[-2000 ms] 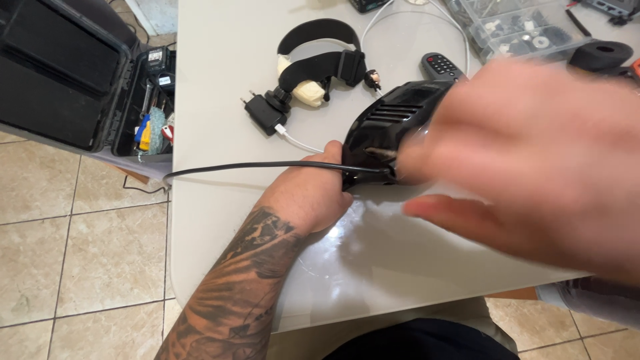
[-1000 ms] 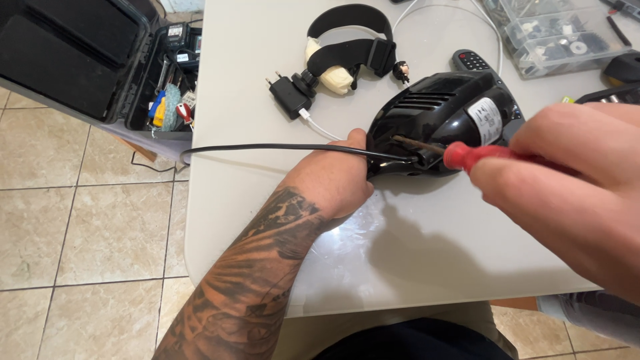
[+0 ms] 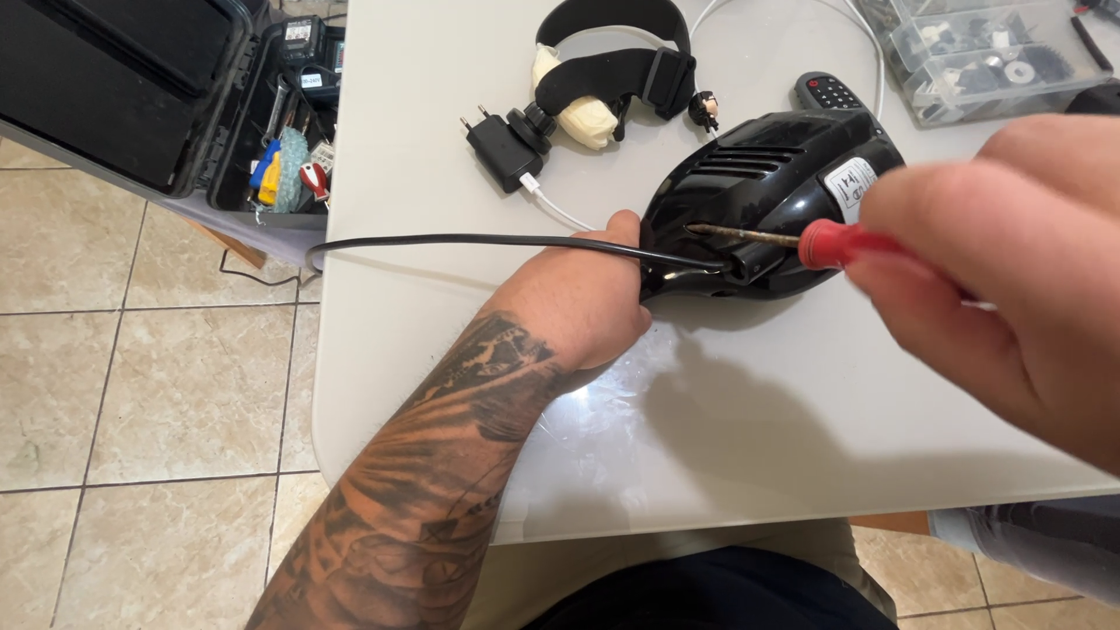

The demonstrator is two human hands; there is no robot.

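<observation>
A glossy black corded appliance housing (image 3: 761,192) with vent slots and a label lies tilted over the table. My left hand (image 3: 586,297) grips its narrow end, fingers mostly hidden beneath it. From its lower side a black power cord (image 3: 455,239) runs left across my wrist and over the table's edge. My right hand (image 3: 1006,262) is closed around the red handle of a screwdriver (image 3: 818,243), whose rusty shaft points left with its tip in a recess of the housing.
Behind the housing are a black head strap (image 3: 612,79), a charger plug (image 3: 503,153) with a white cable, and a remote control (image 3: 827,90). A clear parts organizer (image 3: 971,105) is at the upper right. An open toolbox (image 3: 232,175) stands beyond the table's (image 3: 402,376) left edge.
Two seconds ago my right hand was blurred over the housing, with no screwdriver discernible. One second ago the screwdriver was at the housing, as it is now. My left hand keeps its hold.
</observation>
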